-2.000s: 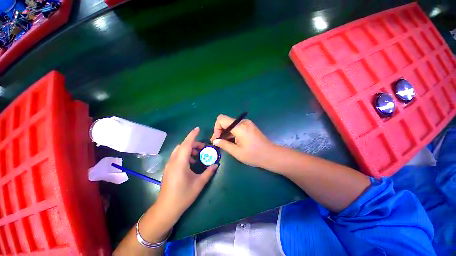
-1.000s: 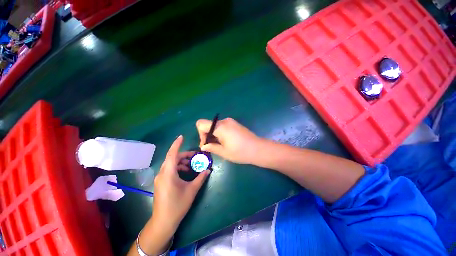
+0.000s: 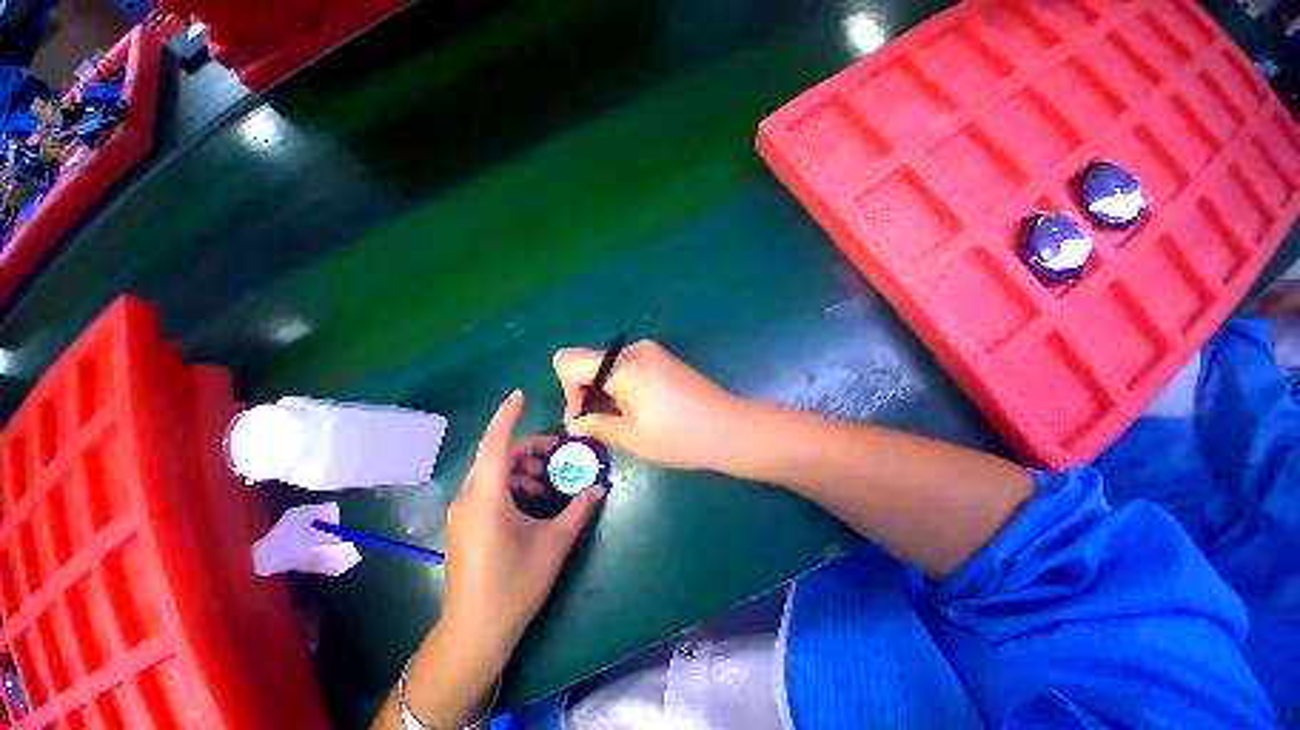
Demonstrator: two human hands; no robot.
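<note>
A round watch head (image 3: 576,466) with a dark rim and a white-and-cyan face is held between the thumb and fingers of my left hand (image 3: 506,521), above the green bench. My right hand (image 3: 649,409) grips a thin dark pencil-like tool (image 3: 605,374). The tool's lower end is at the upper edge of the watch head; whether it touches cannot be told. My right fingers hide part of the tool.
A red foam tray (image 3: 974,311) at the right holds two dark round watch heads (image 3: 1056,247). Stacked red trays (image 3: 121,499) stand left. A white bottle (image 3: 342,444) lies beside a white wipe (image 3: 307,541) and blue stick (image 3: 378,541). A filled red tray (image 3: 140,121) is at far left.
Since the first frame the view has shifted, so the right tray sits further left and higher. The dark tool stands more upright. Both hands keep their hold.
</note>
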